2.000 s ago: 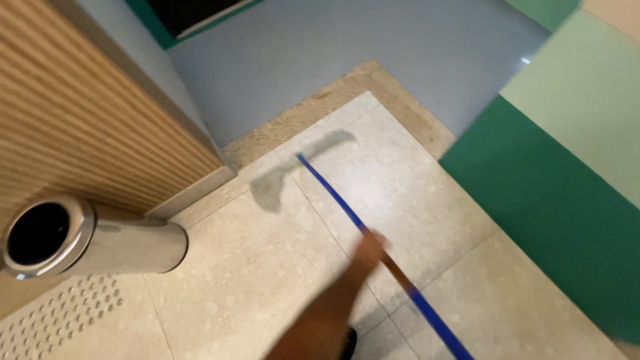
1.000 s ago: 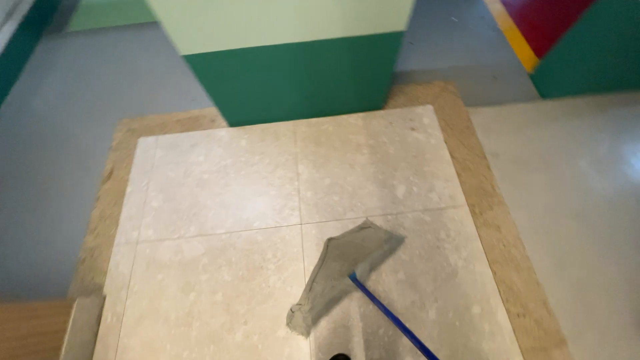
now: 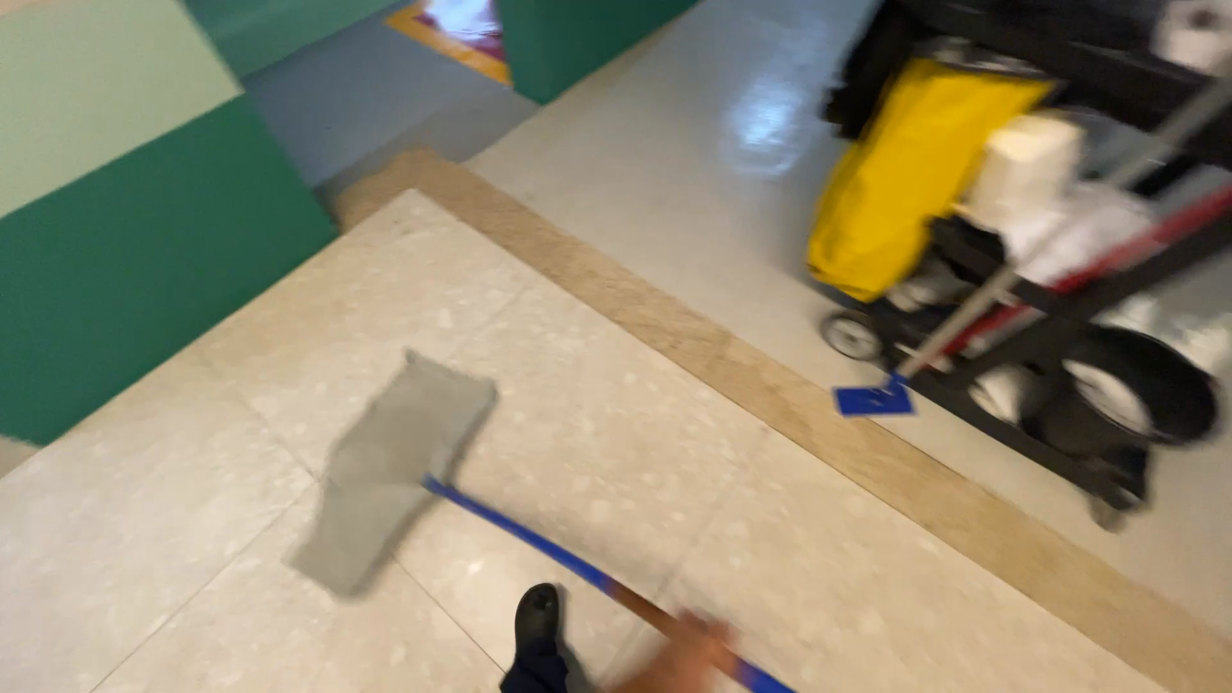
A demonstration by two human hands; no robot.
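Note:
A flat mop with a grey cloth head [image 3: 399, 462] lies on the pale tiled floor, left of the middle of the head view. Its blue pole [image 3: 539, 544] slants down to the bottom edge, with a brown section partway along. My left hand [image 3: 698, 647], blurred, is closed around the pole near the brown section; the forearm enters from the bottom. My right hand is outside the picture. One dark shoe [image 3: 537, 614] and a dark trouser leg show between the mop head and my left hand.
A black cleaning cart [image 3: 1049, 428] with a yellow bag [image 3: 914, 183], wheels and a blue-ended tool [image 3: 874, 399] stands at the right, beyond the brown floor border [image 3: 712, 356]. A green wall block [image 3: 164, 269] borders the tiles at the left.
The view has swung to the right, bringing the cart in. My left hand, out of the picture one second ago, shows on the pole again. The mop head has moved over the tiles.

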